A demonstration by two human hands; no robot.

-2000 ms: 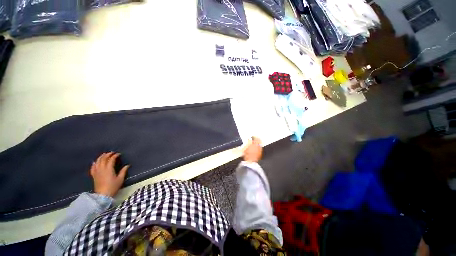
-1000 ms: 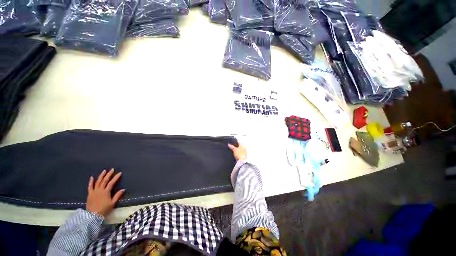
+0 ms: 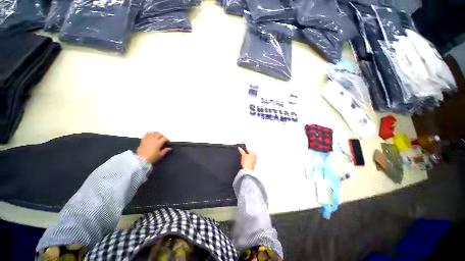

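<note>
Dark grey-black trousers lie flat along the table's near side, legs laid together, a pale stitched line along the near edge. My left hand rests at their far edge, near the middle, fingers bent over the cloth; whether it grips is hard to tell. My right hand pinches the far corner of the hem at the right end. Printed clear poly bags with bold black lettering lie flat beyond the hem.
Packed trousers are heaped along the back. A dark folded pile is at left. At right lie a red-and-black checked cloth, phone, light blue cloth, white packaging and a red object.
My left hand has moved from the near part of the trousers to their far edge. My right hand went from the hem's near corner to its far corner. The view has shifted.
</note>
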